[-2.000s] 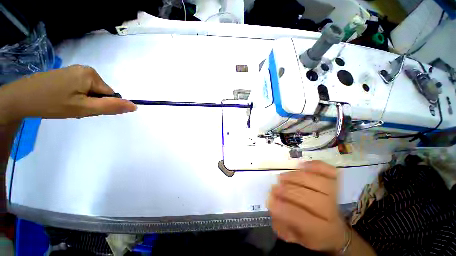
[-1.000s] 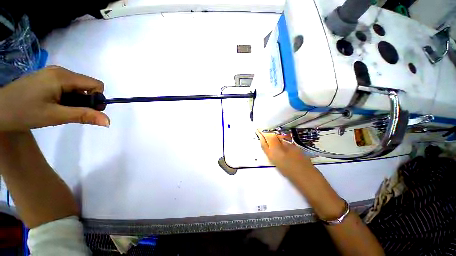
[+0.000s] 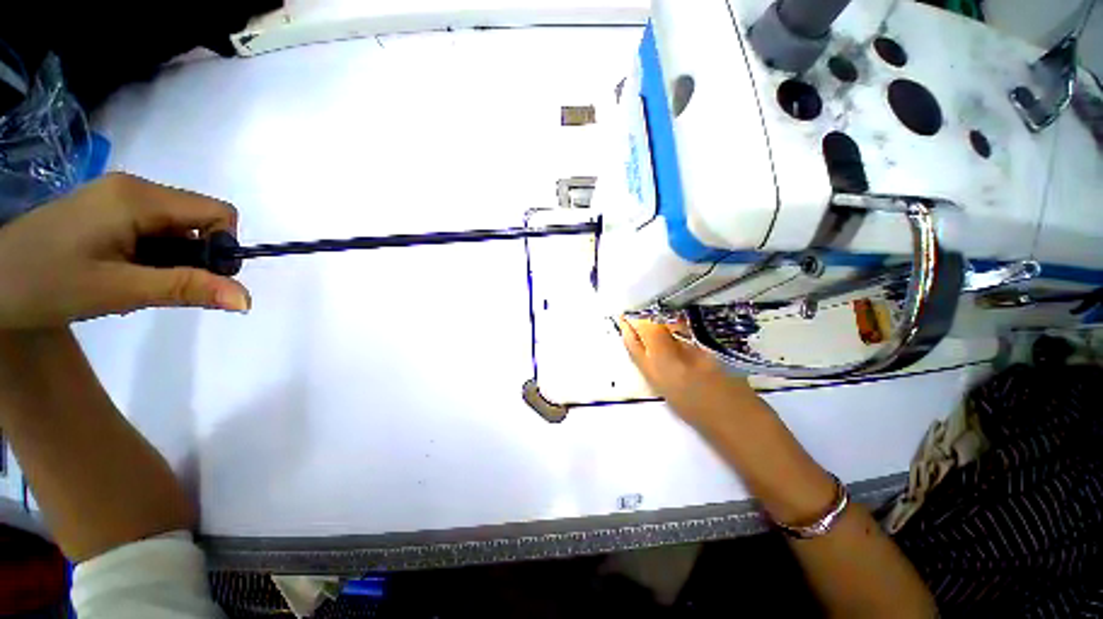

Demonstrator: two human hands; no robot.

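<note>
A white sewing machine [image 3: 714,133] with a blue stripe stands at the right. My left hand [image 3: 127,254] holds the black handle of a long screwdriver [image 3: 387,241]. Its dark shaft points right and its tip is at the left side of the machine head, at the needle area. My right hand [image 3: 677,363] reaches in under the machine head with its fingertips at the needle area. The fingertips are partly hidden, and I cannot tell what small part they touch.
The white table [image 3: 363,399] has a ruler-marked front edge [image 3: 484,547]. Striped fabric [image 3: 1016,496] with cream fabric [image 3: 937,466] lies at the lower right. Clear plastic [image 3: 48,133] is at the far left. A curved metal guard [image 3: 925,290] is on the machine.
Since two seconds ago, my right hand has moved from the table's front up to the needle area. My left hand still holds the screwdriver, and the view has moved closer to the machine.
</note>
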